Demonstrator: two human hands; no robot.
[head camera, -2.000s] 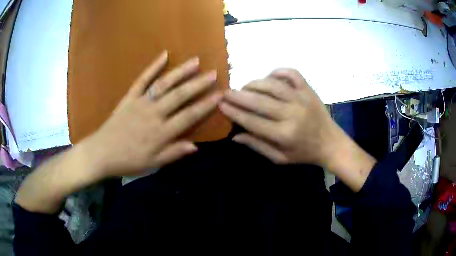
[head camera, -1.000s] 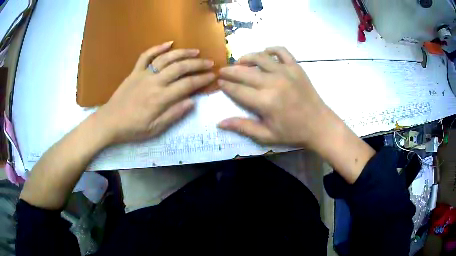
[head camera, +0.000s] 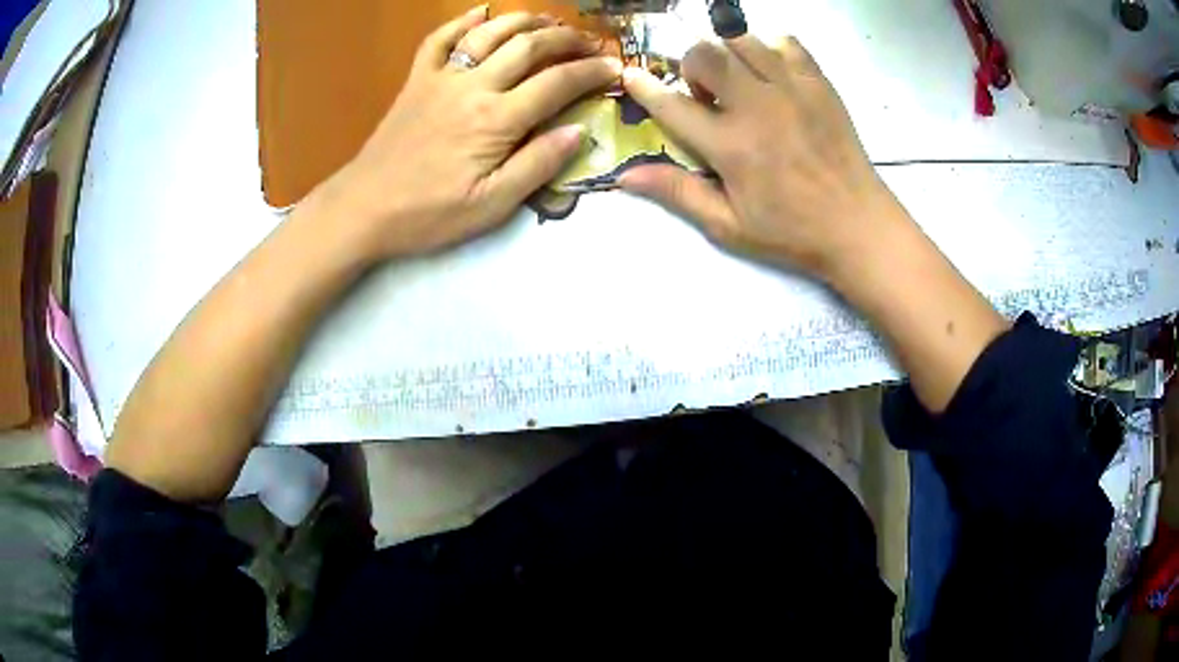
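A brown panel (head camera: 343, 97) lies on the white table at the top, cut off by the top edge. My left hand (head camera: 485, 136) rests flat on its lower right part, fingers slightly apart. My right hand (head camera: 763, 142) is beside the panel's right edge, index fingertip meeting the left fingertips at the presser foot (head camera: 636, 45). The yellow, dark-edged bed cover (head camera: 597, 140) shows between my hands. My fingers hide the panel's near right corner. I cannot tell whether my right fingers pinch the edge.
The white table (head camera: 543, 323) has ruler markings along its front edge. A red-handled tool (head camera: 988, 65) lies near the white machine body (head camera: 1073, 52). A brown stack (head camera: 23, 298) and pink strips (head camera: 67, 375) are at left. Wires and small parts (head camera: 1118, 369) are at lower right.
The panel has moved away from me towards the top, and both hands have moved up with it. The yellow bed cover and the table's front edge have come into view.
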